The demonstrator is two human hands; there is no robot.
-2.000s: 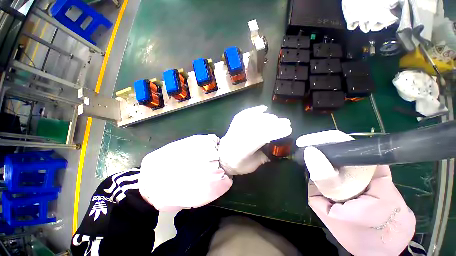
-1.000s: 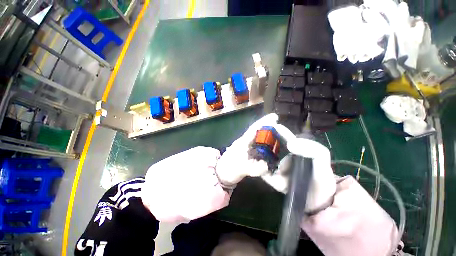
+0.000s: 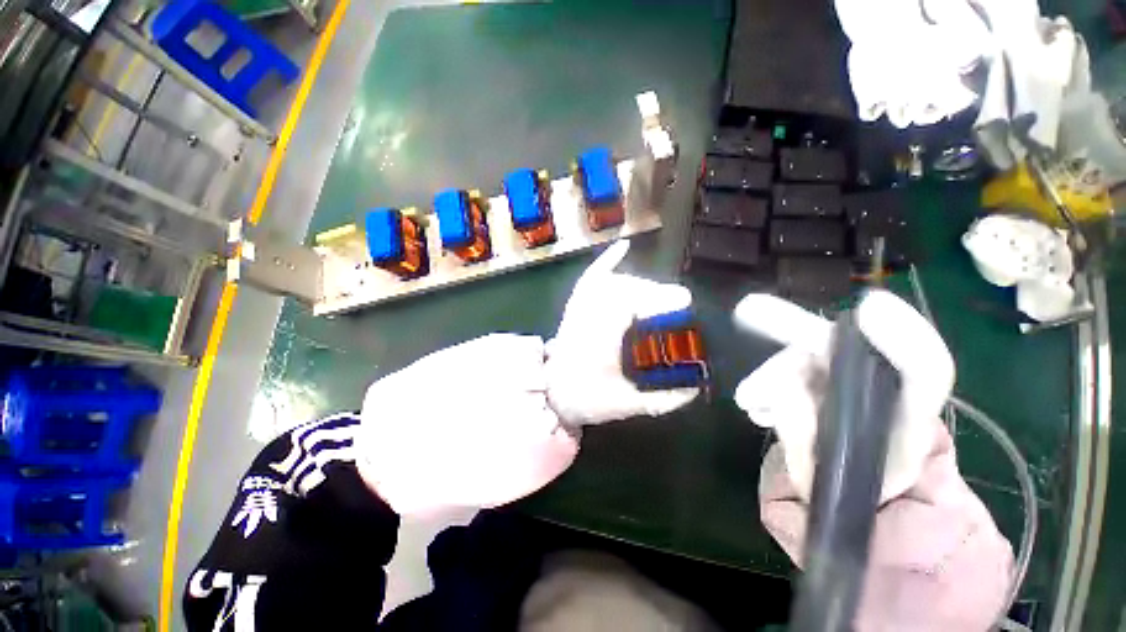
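Note:
My left hand, in a white glove, holds a copper-wound coil with blue sides between thumb and fingers; the winding faces up. My right hand, also gloved, is just right of it, closed around a long dark-grey handheld tool. The tool's narrow tip points up, away from me, and does not touch the coil. The right thumb and forefinger point towards the coil. The silver-white fixture bar lies beyond my left hand, with several blue-topped coils in a row on it.
A block of black-topped coils stands behind my right hand, in front of a black box. White gloves, a yellow item and a crumpled white cloth lie at the right. A pale hose curves beside my right sleeve.
The tool has swung from lying sideways to pointing away from me. The coil in my left hand has turned to show its winding. My right hand was at the coil a second ago and has moved right.

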